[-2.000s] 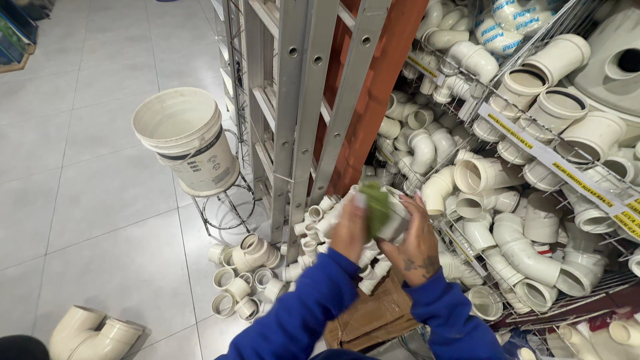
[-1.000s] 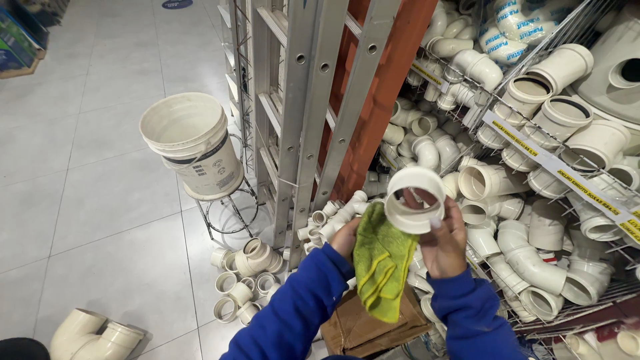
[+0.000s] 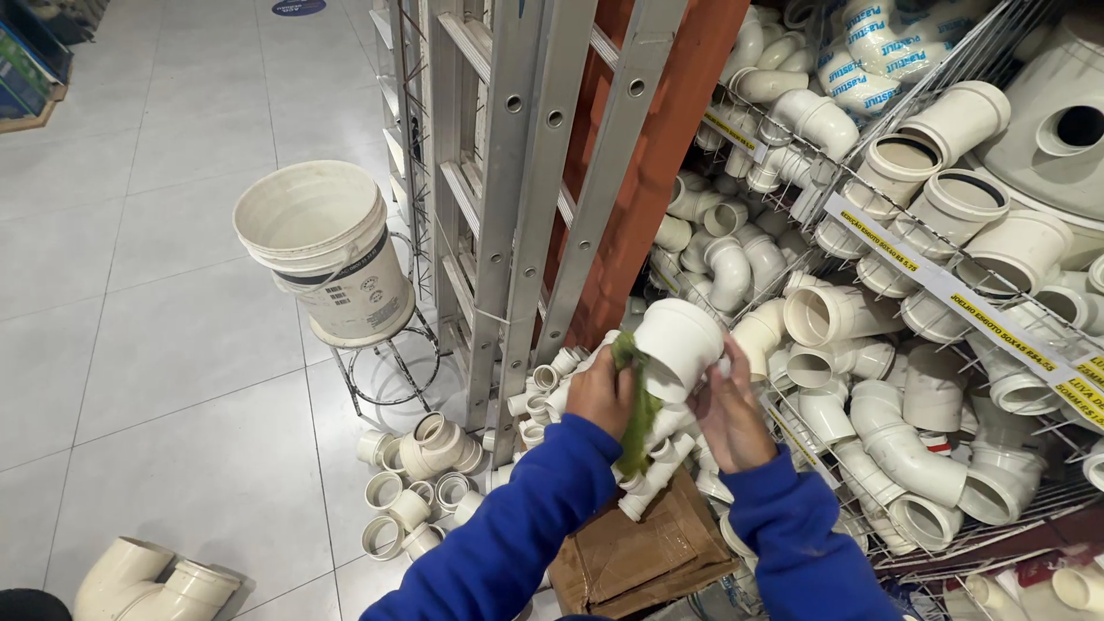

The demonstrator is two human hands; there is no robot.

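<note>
A white PVC pipe coupling (image 3: 681,341) is held up between my hands, at the centre right of the head view. My left hand (image 3: 601,392) grips a yellow-green cloth (image 3: 638,423), which hangs down beside the coupling and touches its left side. On the coupling's right side are the fingers of my right hand (image 3: 731,405), partly blurred. Below the hands, small white pipe fittings (image 3: 660,470) lie in a heap by a brown cardboard box (image 3: 647,552).
A white bucket (image 3: 310,216) stands on a wire stool (image 3: 392,371) at the left. Aluminium ladders (image 3: 509,198) lean beside an orange post (image 3: 638,190). Wire racks with price strips (image 3: 940,285) hold many fittings at the right. Loose fittings (image 3: 410,509) and a large double-ended fitting (image 3: 155,586) lie on the floor.
The coupling's open ring faced me a second ago; now its outer side shows. The cloth, spread below it then, is now bunched in my left hand at the coupling's left side.
</note>
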